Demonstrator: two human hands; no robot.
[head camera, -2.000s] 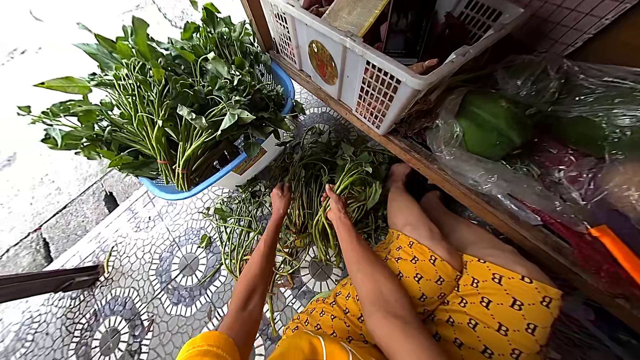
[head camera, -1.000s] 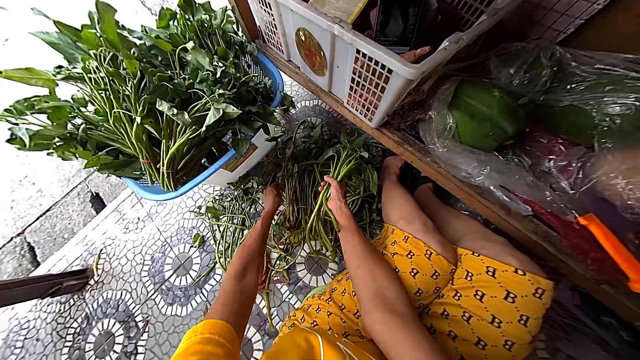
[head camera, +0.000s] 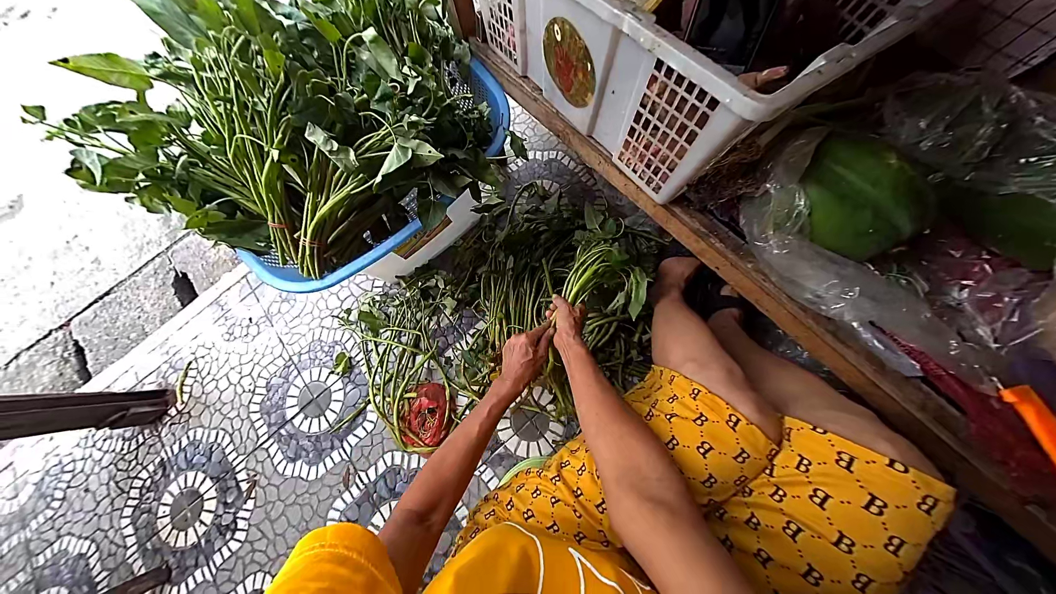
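Close beside each other over the floor pile are my left hand (head camera: 525, 356) and my right hand (head camera: 567, 320). The right one is closed around a small bunch of leafy green stems (head camera: 587, 276). My left hand's fingers meet the bunch's lower end; whether they grip a stem cannot be told. Under and around both hands lies a heap of leafy greens (head camera: 511, 289). Loose thin stems (head camera: 388, 355) spread to the left, beside a red bundle (head camera: 426, 415) that looks like netting or rubber bands.
Banded bunches of leafy greens (head camera: 280, 140) fill a blue plastic basket (head camera: 309, 283) at the upper left. A white plastic crate (head camera: 606, 82) stands on a wooden shelf edge (head camera: 742, 256). Large green produce (head camera: 862, 198) lies in clear plastic at right. My bare legs (head camera: 709, 355) border the heap.
My left hand has moved right and come up against my right hand, where the two were apart before. The red bundle now shows on the floor.
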